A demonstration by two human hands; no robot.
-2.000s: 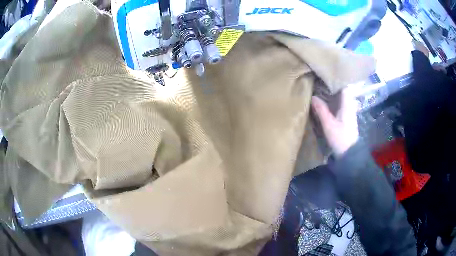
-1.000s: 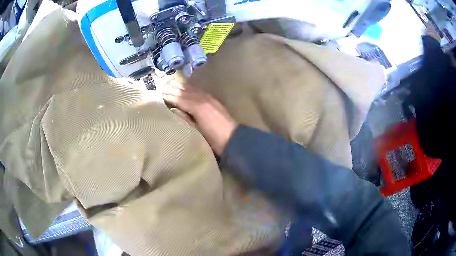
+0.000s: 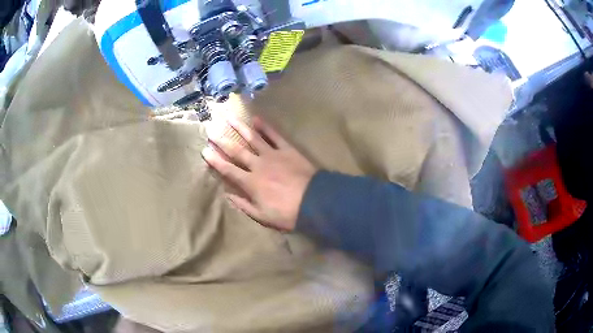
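A large tan ribbed cloth [image 3: 130,201] spreads over the sewing table in folds and hangs over its front edge. The white sewing machine head [image 3: 123,52] with a blue stripe stands behind it, two grey tension knobs [image 3: 235,78] on its front. The needle area [image 3: 203,110] is brightly lit and partly hidden by the knobs. My right hand [image 3: 270,175] lies flat on the cloth just in front of the needle area, fingers spread and pointing at it, gripping nothing. My left hand is not visible.
A yellow label [image 3: 281,51] is beside the knobs. A red plastic stool or crate [image 3: 543,194] stands on the floor at right, beside dark clothing. The table's front edge [image 3: 78,307] shows at lower left. White table surface [image 3: 533,45] shows at upper right.
My right hand has come from the cloth's right side to the needle area, then slid slightly back with its fingers spreading. The cloth's right part now spreads wider to the right.
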